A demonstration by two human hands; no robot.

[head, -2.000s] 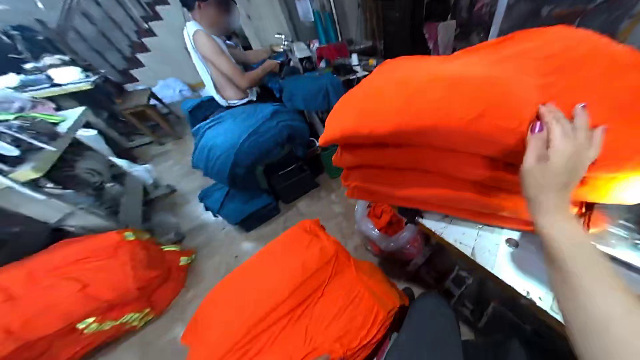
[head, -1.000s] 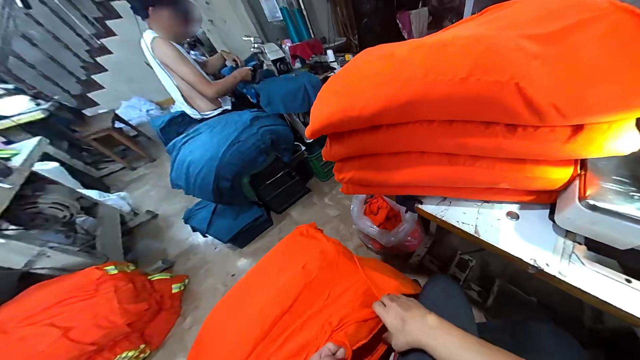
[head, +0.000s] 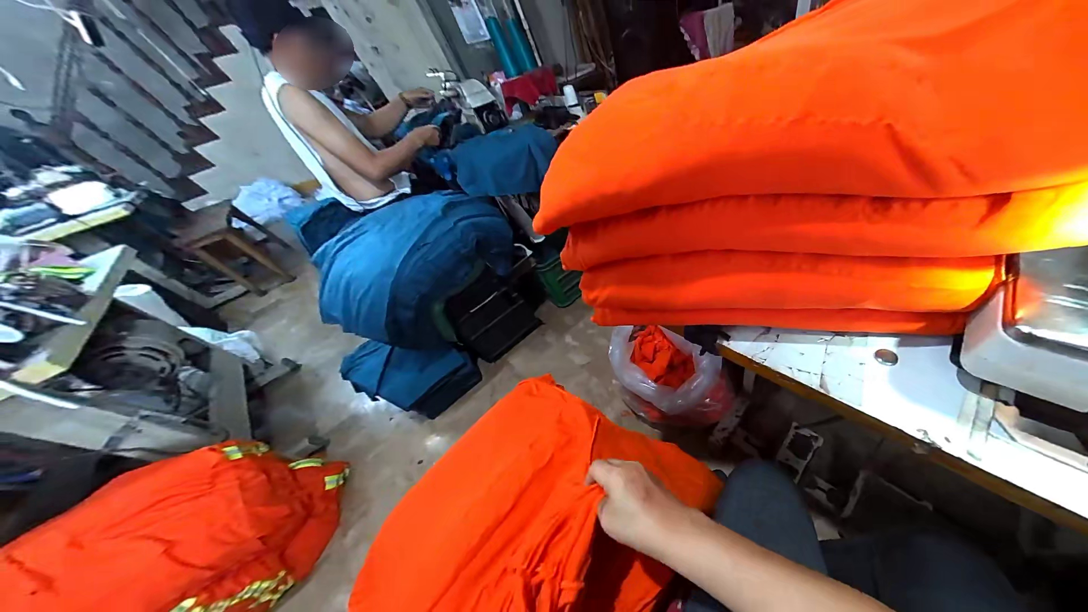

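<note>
In the head view my right hand (head: 633,506) pinches the edge of an orange cloth on the lower heap (head: 493,476), beside my knee. My left hand is out of sight. On the sewing table at the upper right rests a tall stack of folded orange fabric (head: 765,170), its layers bulging over the table's left end. The metal bed of a sewing machine (head: 1033,340) shows at the right, partly covered by the stack.
A seated co-worker (head: 331,144) handles blue cloth at another sewing machine (head: 480,102). Blue bundles (head: 408,263) lie behind. A bag of orange scraps (head: 671,374) stands under the table edge (head: 816,395). Orange garments with reflective strips (head: 204,527) lie at the lower left.
My right hand has moved from the tall stack down to the lower orange heap. The fingers of my left hand, seen at the bottom edge one second ago, have gone from view.
</note>
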